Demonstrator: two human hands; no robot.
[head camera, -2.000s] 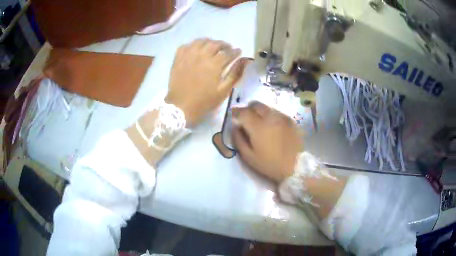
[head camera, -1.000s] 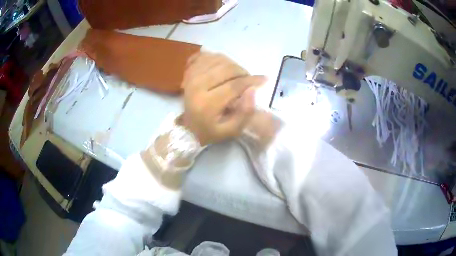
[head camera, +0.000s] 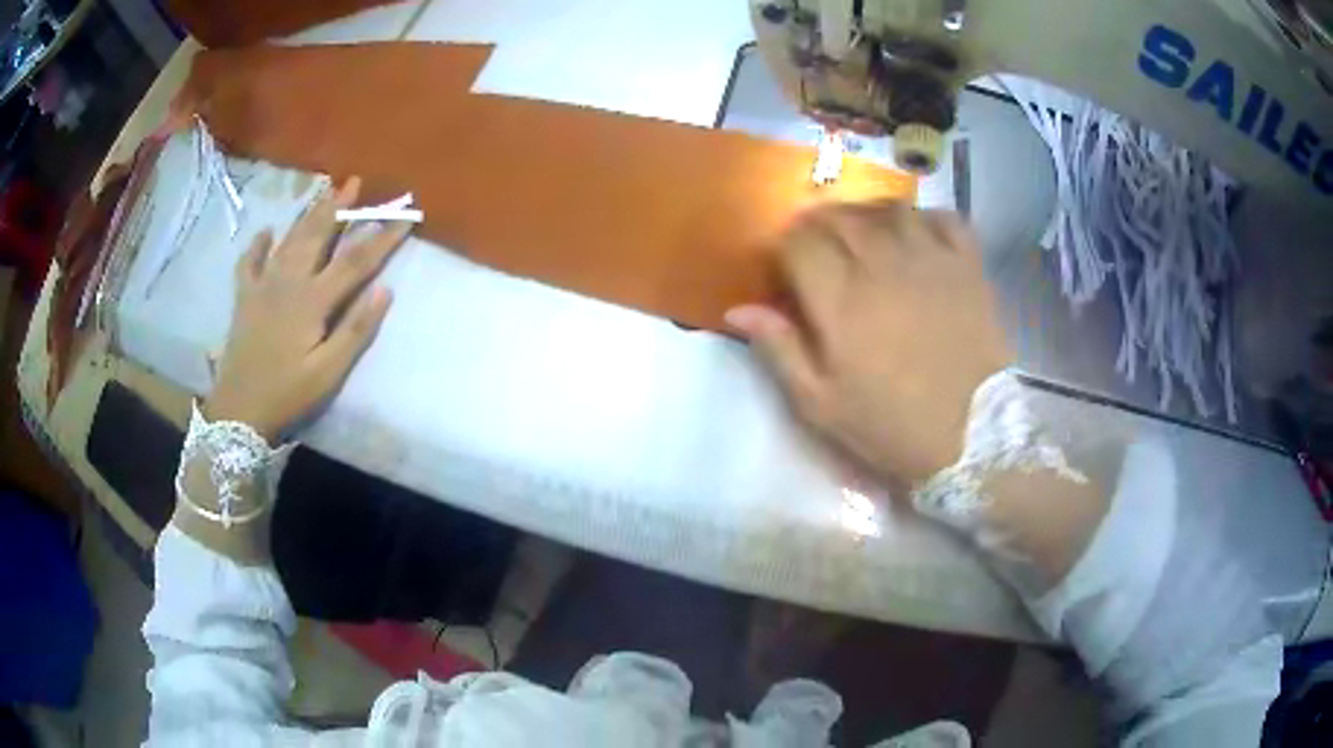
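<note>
A long rust-brown panel lies across the table, its right end under the lamp by the presser foot. My right hand is on this right end, fingers over the cloth and thumb at its near edge. My left hand is at the left, palm down with fingers spread. Its fingertips are at a short white strip on the panel's near edge; whether they grip it is unclear. The needle tip is lost in the glare.
The cream machine head is at upper right. A bundle of white strips hangs right of the needle. Loose white strips lie at left. More brown cloth is at the top left. The table's front edge curves below my hands.
My hands were together near the centre and are now far apart, left hand out to the left. The brown panel has moved right to the presser foot. A white strip now shows at my left fingertips.
</note>
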